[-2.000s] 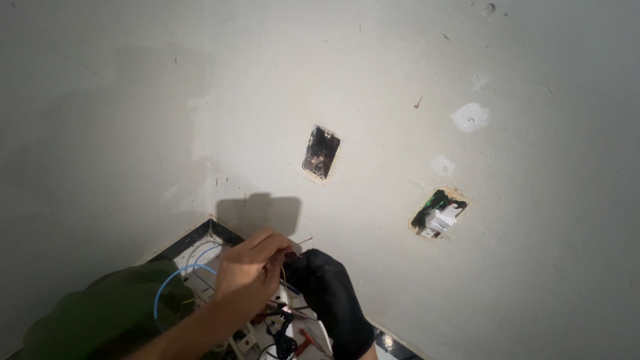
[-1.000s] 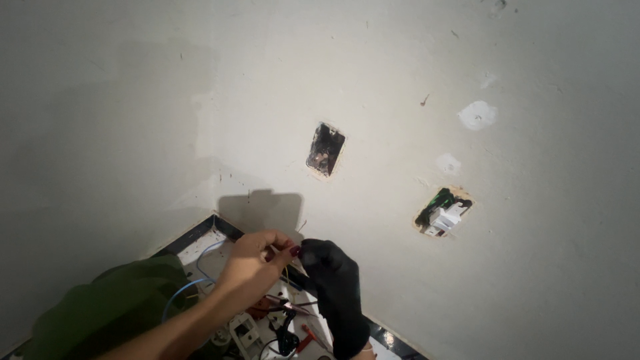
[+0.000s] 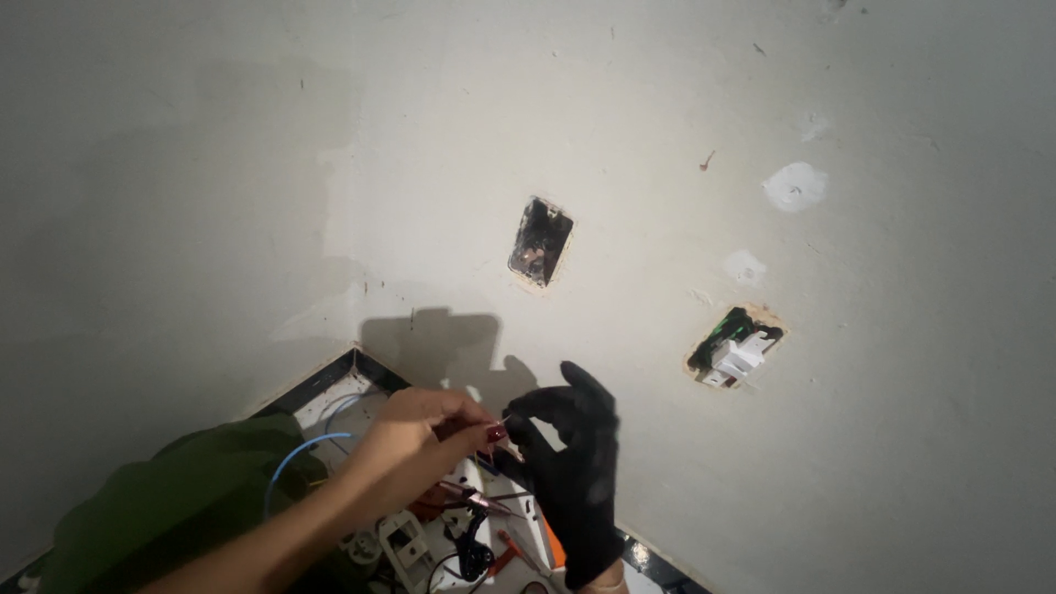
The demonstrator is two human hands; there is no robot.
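My bare left hand (image 3: 437,433) pinches a thin wire (image 3: 505,422) between thumb and fingers, low in the view. Close on its right, my right hand (image 3: 569,462), in a black glove, has its thumb and forefinger tips at the wire's end; whether they grip it is not clear. A blue cable (image 3: 289,462) curves behind my left forearm. Below the hands lie a white plastic socket frame (image 3: 406,551), a coiled black cord (image 3: 472,551) and an orange-handled tool (image 3: 505,554).
An open wall box (image 3: 540,243) is set in the grey wall ahead. Farther right, a white socket module (image 3: 737,356) sits tilted in a second wall opening with green wire behind it. Dark skirting (image 3: 309,386) meets at the corner. Green cloth (image 3: 173,495) fills the lower left.
The gloved fingers, closed together near the left fingertips before, are now more spread, with a gap between thumb and forefinger. My left hand keeps its pinch.
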